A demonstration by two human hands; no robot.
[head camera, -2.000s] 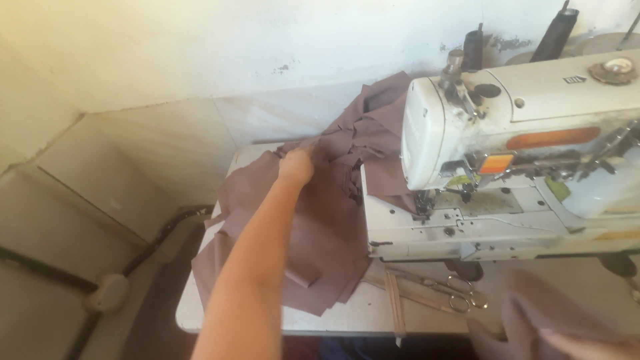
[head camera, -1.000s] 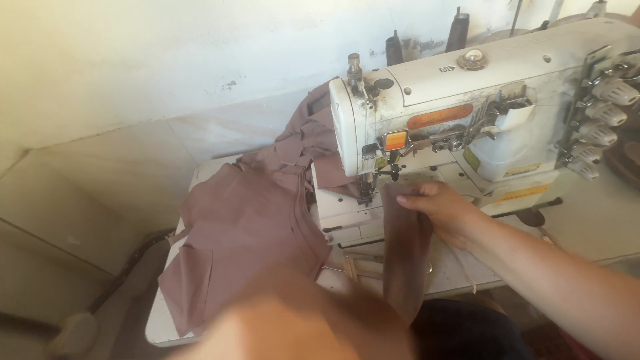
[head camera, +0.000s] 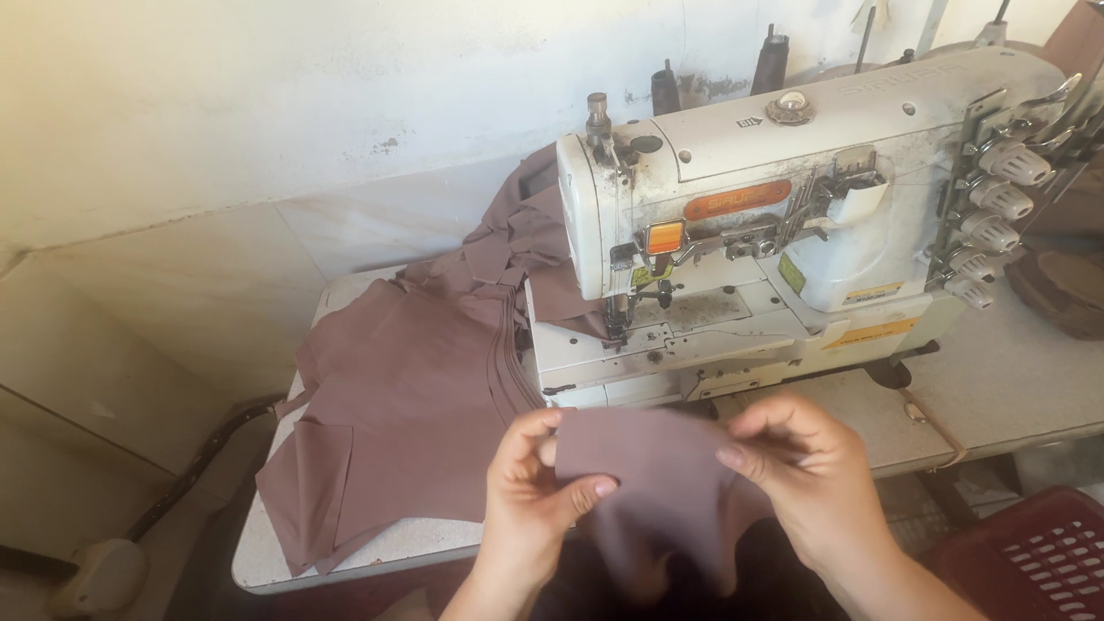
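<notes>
My left hand point(head camera: 543, 483) and my right hand point(head camera: 798, 466) hold a mauve-brown fabric piece point(head camera: 651, 466) between them, in front of the sewing machine's bed. The left thumb presses on its left edge, and the right thumb and forefinger pinch its upper right corner. The lower part of the piece hangs down, blurred. Beyond it stands a white Siruba industrial sewing machine point(head camera: 733, 198). Left of the machine lies a stack of mauve-brown fabric pieces point(head camera: 414, 388), with bunched fabric point(head camera: 517, 233) behind it reaching under the presser foot.
The white table point(head camera: 975, 388) carries the machine. Thread cones point(head camera: 770, 65) stand behind it, and tension knobs point(head camera: 992, 233) sit on its right end. A dark red plastic basket point(head camera: 1026, 561) is at the lower right. Brown fabric point(head camera: 1065, 289) lies far right. A wall rises behind the table.
My left hand was on the fabric stack two seconds ago; now it holds the piece in front of the machine. My right hand has moved the piece away from the needle area toward me.
</notes>
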